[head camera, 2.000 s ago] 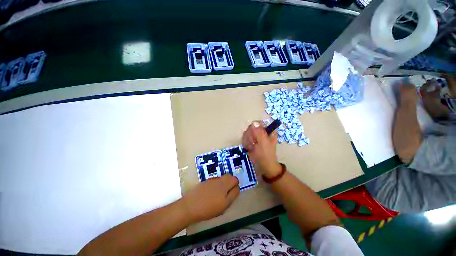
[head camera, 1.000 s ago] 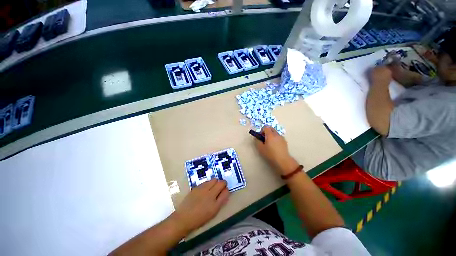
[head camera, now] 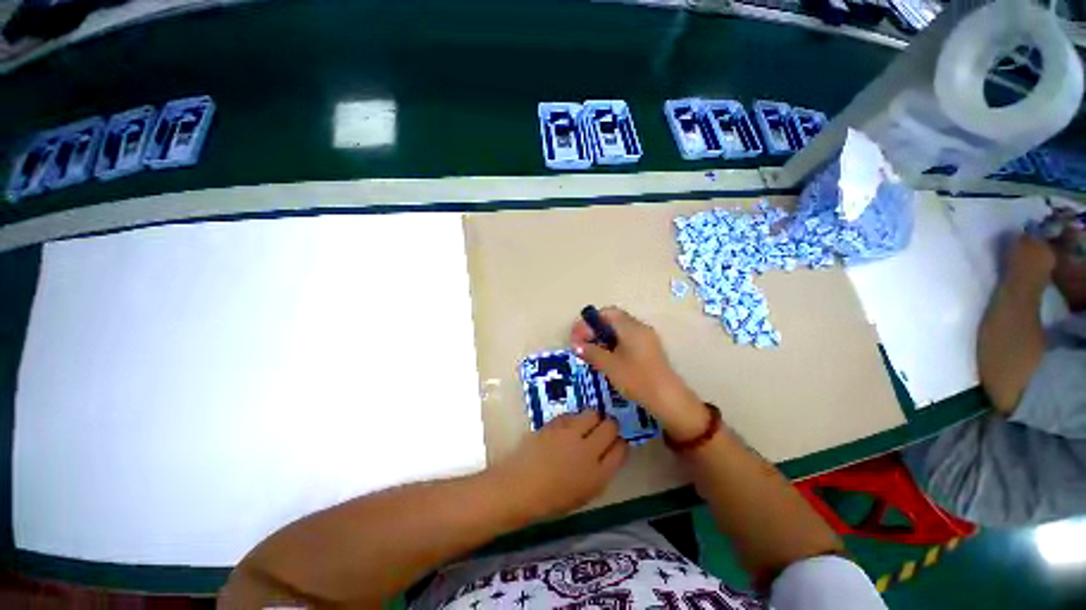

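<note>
Two pale blue housings [head camera: 554, 387] with dark and white insides lie side by side on the brown board [head camera: 536, 274]. My left hand [head camera: 574, 459] rests on their near edge, its fingertips on the housings and covering part of them. My right hand [head camera: 625, 358] is over the top of the right housing and holds a short black tool [head camera: 599, 327] in its fist. Its fingertips are near the housings' upper edge; whether they pinch a small piece is too small to tell. A loose pile of small pale blue pieces [head camera: 732, 268] lies to the upper right.
A clear parts bag [head camera: 879, 226] with a white scrap [head camera: 860, 176] stands by the post, below a whitish roll [head camera: 954, 74]. A green conveyor [head camera: 453, 107] carries several housings. A white sheet [head camera: 250, 381] lies left. Another person's arm [head camera: 1012, 316] and a red stool [head camera: 875, 495] are at the right.
My right hand has moved from the pile's edge back to the housings. My left hand stays at their near edge, with its fingers further right. The camera view has shifted.
</note>
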